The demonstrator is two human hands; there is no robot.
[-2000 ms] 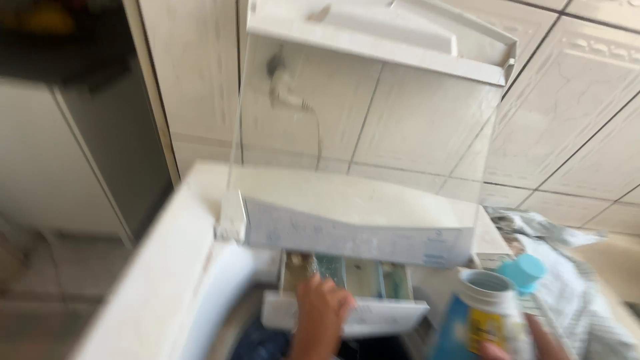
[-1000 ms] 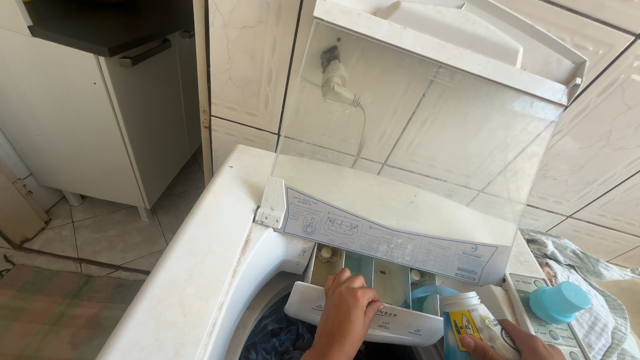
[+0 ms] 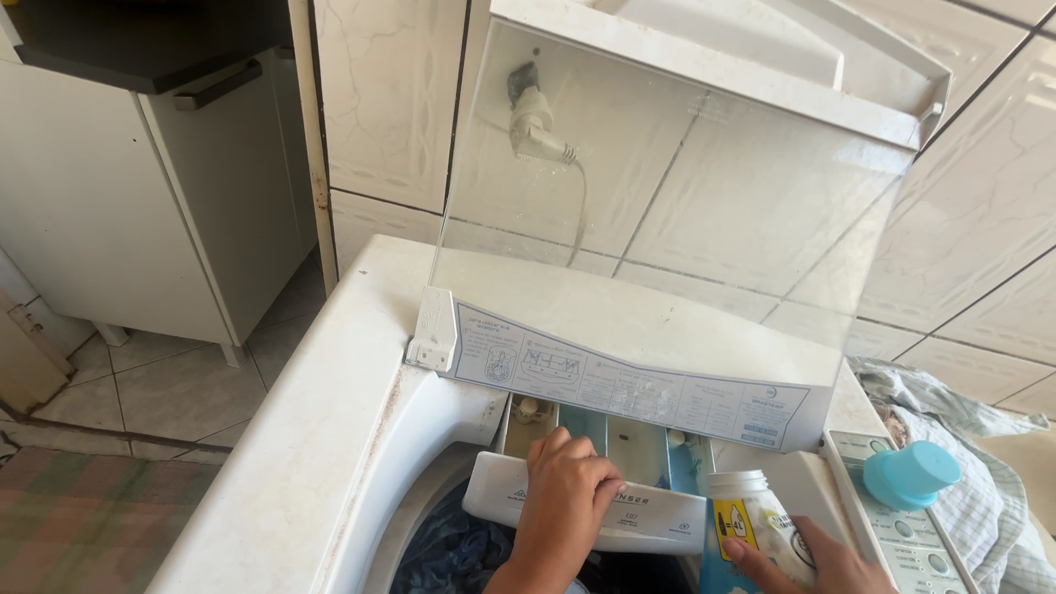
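My left hand [image 3: 569,487] rests with curled fingers over the front edge of the pulled-out dispenser drawer [image 3: 652,516] of a top-loading washing machine [image 3: 322,396]. The drawer's compartments hold some bluish liquid. At the lower right, my right hand [image 3: 804,557] grips an uncapped plastic bottle [image 3: 747,528] with a white neck, close to the drawer's right end. A light-blue cap [image 3: 912,474] sits on the control panel [image 3: 895,528]. Dark blue clothes [image 3: 462,536] lie in the drum below the drawer, partly hidden by my left arm.
The transparent lid [image 3: 660,190] stands raised against the tiled wall. Behind it a plug [image 3: 536,128] is in a socket. Checked cloth [image 3: 973,470] lies right of the machine. A cabinet [image 3: 165,190] and a rug [image 3: 99,520] are at the left.
Two seconds ago the bottle was near the drawer's right end, as now. One second ago a light-blue stream or strip showed between bottle and drawer; it no longer shows. My left hand stays at the drawer.
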